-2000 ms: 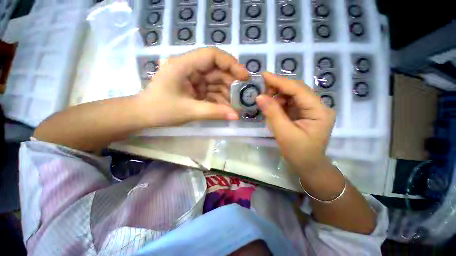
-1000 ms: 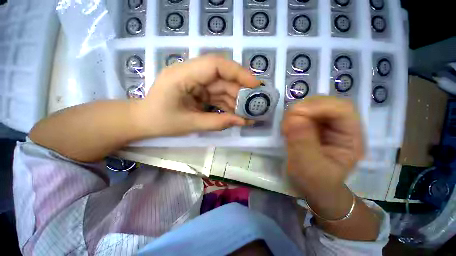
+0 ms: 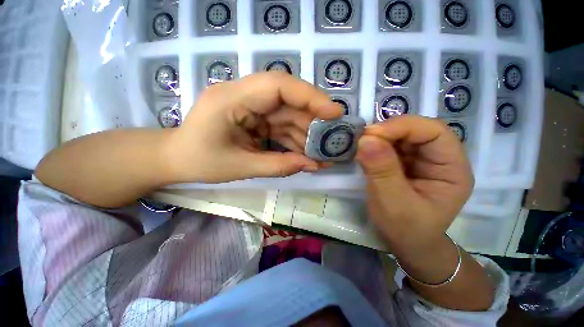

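A coin-sized speaker unit (image 3: 335,140), with a black ring around a grey centre in a clear-grey rounded-square body, is held up over the near part of the parts tray. My left hand (image 3: 250,128) grips its left side between thumb and fingers. My right hand (image 3: 416,172) is at the unit's right edge, thumb and index fingertip pinched together; whether they hold the unit or some tiny piece cannot be told. The white parts tray (image 3: 288,48) lies behind, its ribbed pockets holding many similar units. My left hand hides some near pockets.
A shiny clear film (image 3: 105,70) lies at the tray's upper left, with a spare white tray (image 3: 29,96) beyond it. A pale board (image 3: 307,207) runs under the tray's near edge. Brown cardboard (image 3: 556,150) and blue equipment are at the right.
My right hand was at the unit, moved away to the right, and is now back at its right edge. My left hand keeps holding the unit. The view has shifted over the tray.
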